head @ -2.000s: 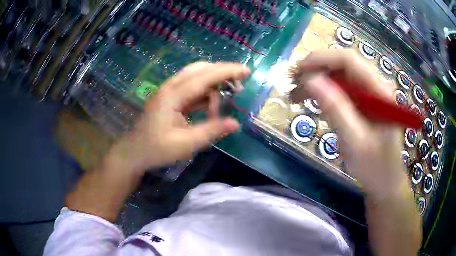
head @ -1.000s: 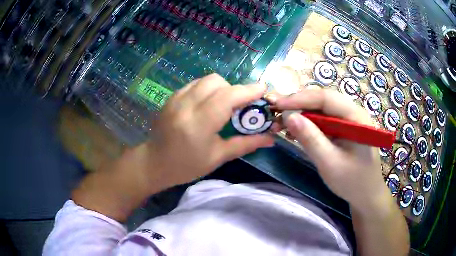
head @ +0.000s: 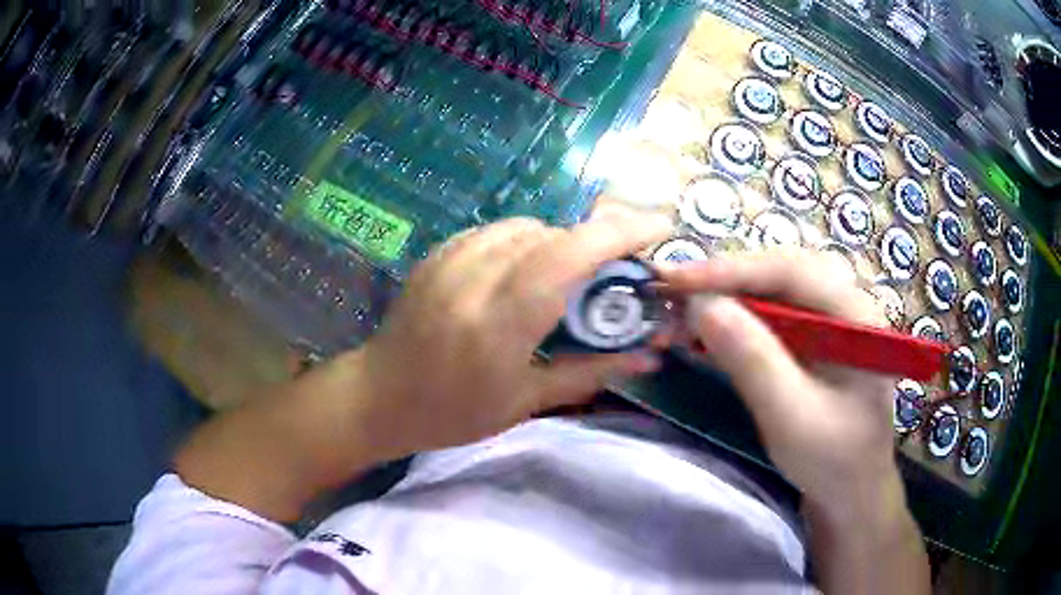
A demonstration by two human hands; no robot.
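My left hand point(head: 465, 314) holds a round loudspeaker point(head: 611, 309) by its rim between thumb and fingers, its pale ringed back facing up. My right hand point(head: 803, 372) holds a red-handled test probe point(head: 849, 339) in a pen-like grip. The probe's tip end points at the loudspeaker's right rim; blur and my fingers hide whether it touches. Under and beyond my right hand, a wide clear tray point(head: 673, 87) over a tan base holds many loudspeakers lying flat, ringed backs up. My right hand hides part of its near side.
At upper left, a clear supply tray point(head: 407, 151) over green holds rows of dark loudspeakers with red wires. A bright green label point(head: 357, 221) lies near it. Stacked trays stand at far left. A round white-rimmed device point(head: 1039, 99) is at the upper right edge.
Two seconds ago the hands were apart over the trays; a second ago they met at the loudspeaker. Since then both hands and the loudspeaker have moved slightly down in view, and the view has shifted.
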